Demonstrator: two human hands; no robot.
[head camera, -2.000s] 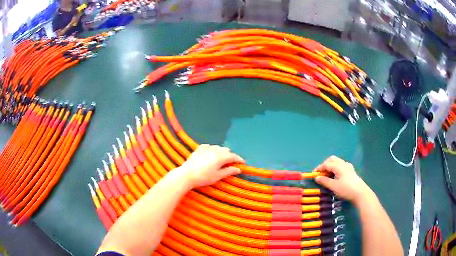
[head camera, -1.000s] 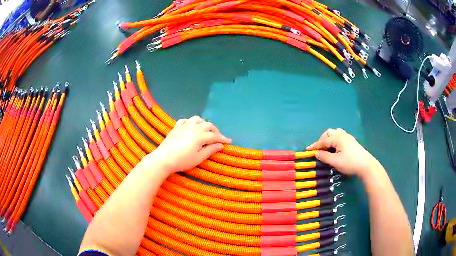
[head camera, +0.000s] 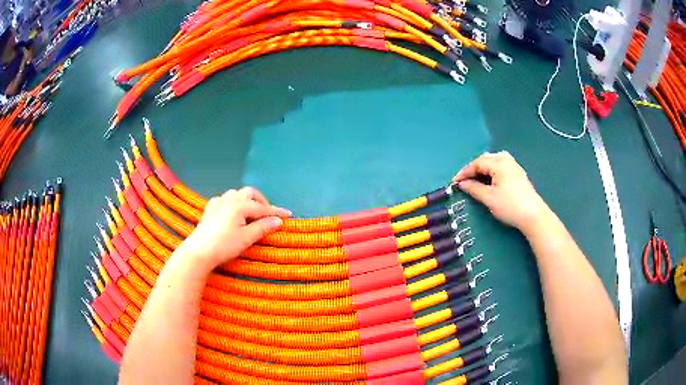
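A row of orange cable assemblies (head camera: 278, 316) lies side by side on the green mat, curving up at the left. Their red heat-shrink bands (head camera: 383, 301) line up as a stripe, with yellow lengths, black sleeves and metal lugs at the right. My left hand (head camera: 239, 222) rests on the top cable, fingers and thumb on its ribbed sleeve. My right hand (head camera: 489, 184) pinches the lug end of that same top cable between thumb and finger. The lug is mostly hidden by the fingertips.
A loose cable pile (head camera: 301, 37) lies at the back. More cables (head camera: 26, 286) lie at the left. At right are a long white strip (head camera: 611, 203), orange-handled scissors (head camera: 656, 257), a white cord (head camera: 547, 113), a red piece (head camera: 600, 101) and a partly cut-off fan (head camera: 530, 26).
The view has shifted. The top cable now lies against the row. My right hand has moved from the yellow length outward to the lug; my left hand stays on the ribbed sleeve.
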